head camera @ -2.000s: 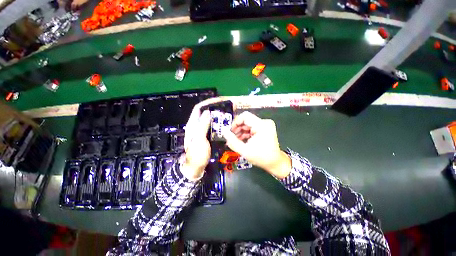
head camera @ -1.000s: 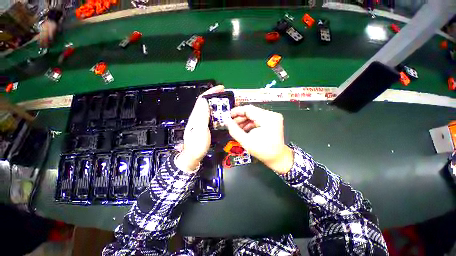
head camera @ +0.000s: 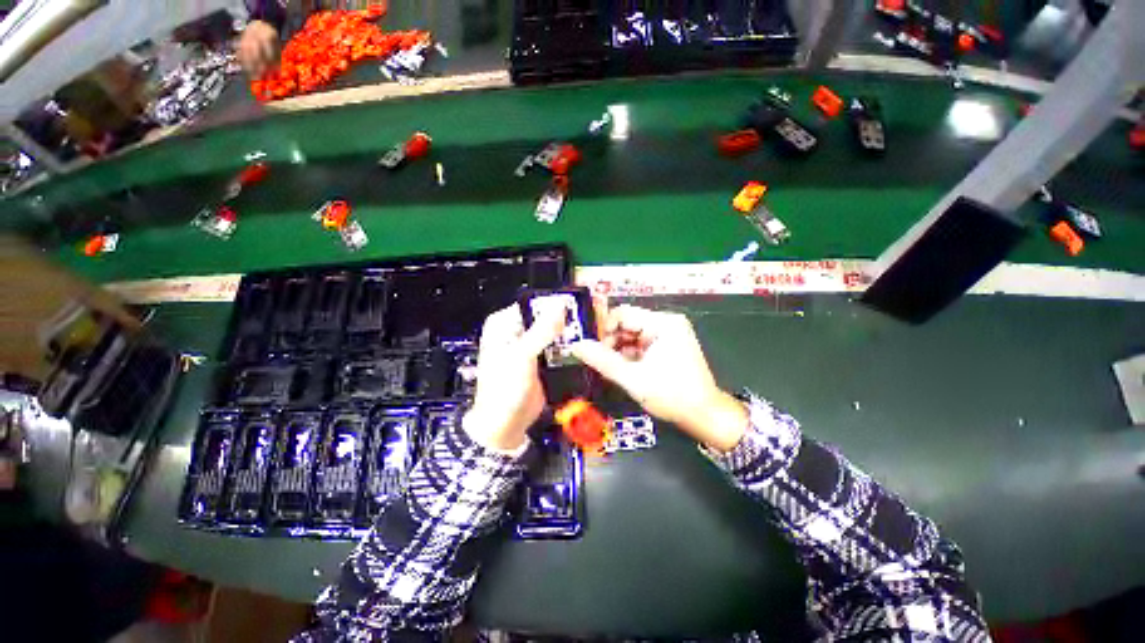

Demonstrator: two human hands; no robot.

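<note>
My left hand (head camera: 506, 377) holds a black housing (head camera: 571, 377) upright over the right end of the blister tray, with its thumb on the housing's face. A white insert plate (head camera: 554, 329) with dark spots sits at the top of the housing. My right hand (head camera: 659, 367) is at the housing's right side, its thumb and fingertips touching the plate and the edge. The glossy black blister tray (head camera: 402, 305) lies left of and under my left hand, with black housings in several pockets. An orange part (head camera: 583, 425) and a white plate with dark squares (head camera: 630, 433) lie just below my hands.
Beyond a pale strip (head camera: 703, 279), the green belt (head camera: 465, 226) carries scattered orange and white parts. A grey post (head camera: 992, 157) with a black rectangular piece (head camera: 942, 259) stands at right. An orange heap (head camera: 329, 53), another person's hand (head camera: 259, 48) and black trays (head camera: 653, 38) are beyond the belt.
My left thumb has moved onto the face of the housing, over the white plate. The housing stays between both hands. Belt parts have shifted right in the picture, as the view has also moved.
</note>
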